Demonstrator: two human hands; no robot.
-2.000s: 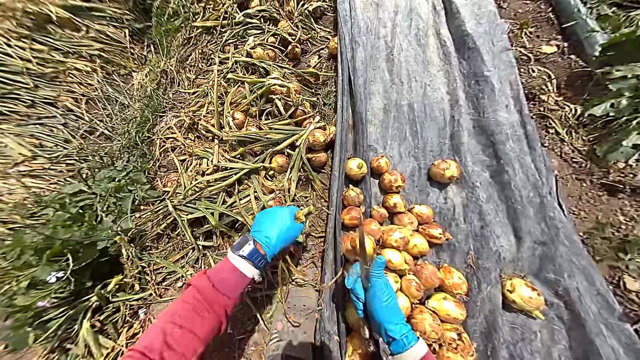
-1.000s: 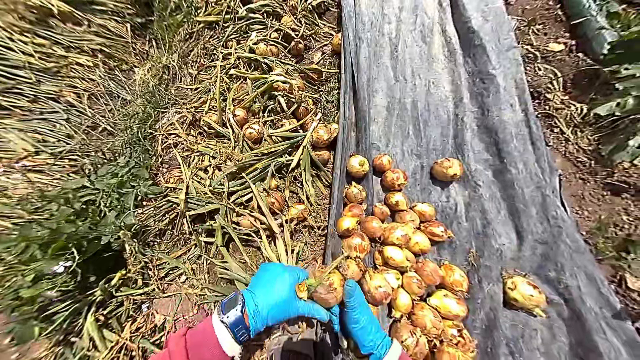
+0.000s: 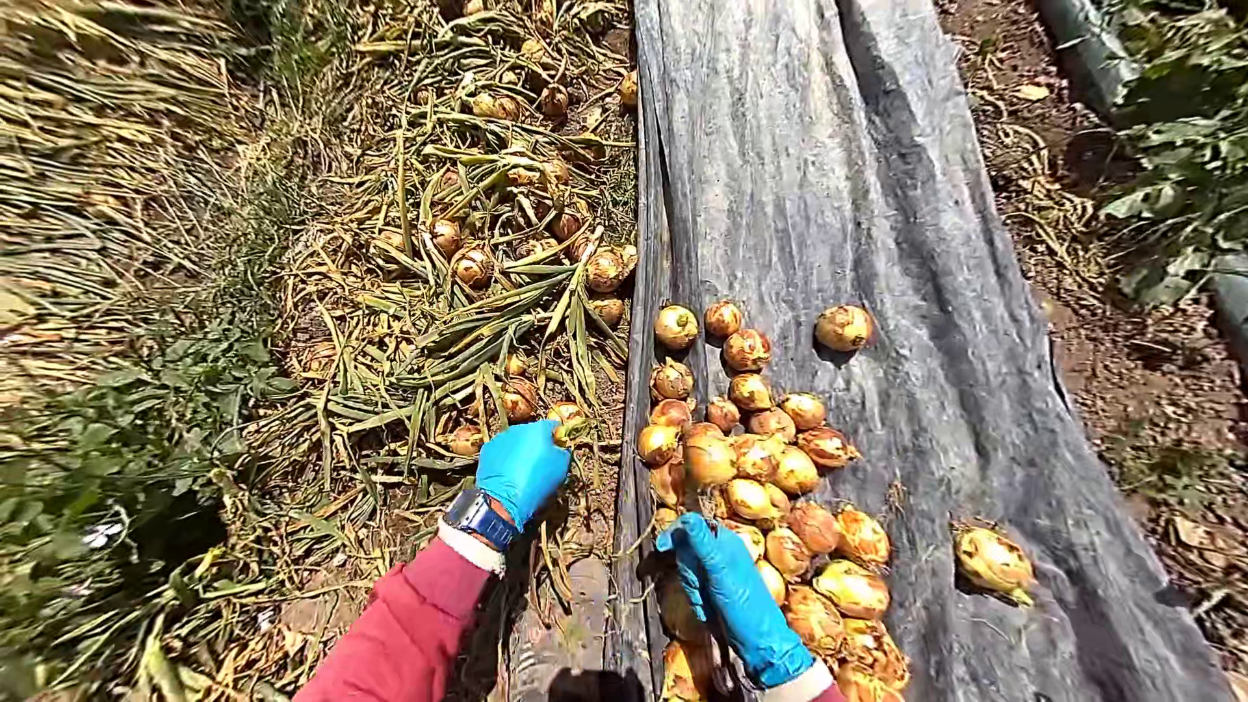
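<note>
My left hand [image 3: 525, 473], in a blue glove, is closed at the green neck of an onion [image 3: 565, 414] at the edge of the cut and dried onion tops [image 3: 429, 361]. My right hand [image 3: 731, 595], also gloved in blue, is over the left side of a pile of yellow-brown onions [image 3: 795, 473]. A dark, narrow hand tool [image 3: 720, 663] shows below its palm; the hand hides most of it. The onions lie on a long grey fabric sheet [image 3: 780, 166]. Single onions lie apart from the pile, one at the upper right [image 3: 844, 329] and one farther right [image 3: 994, 561].
More onions [image 3: 473, 265] lie among the leaves left of the sheet. Green weeds [image 3: 127, 429] grow at the far left. Bare soil [image 3: 1111, 341] and leafy plants [image 3: 1189, 185] border the sheet on the right.
A second ago both hands were together at an onion by the sheet's left edge. Now they are apart: my left hand has moved up to the leaves, and that onion has left it.
</note>
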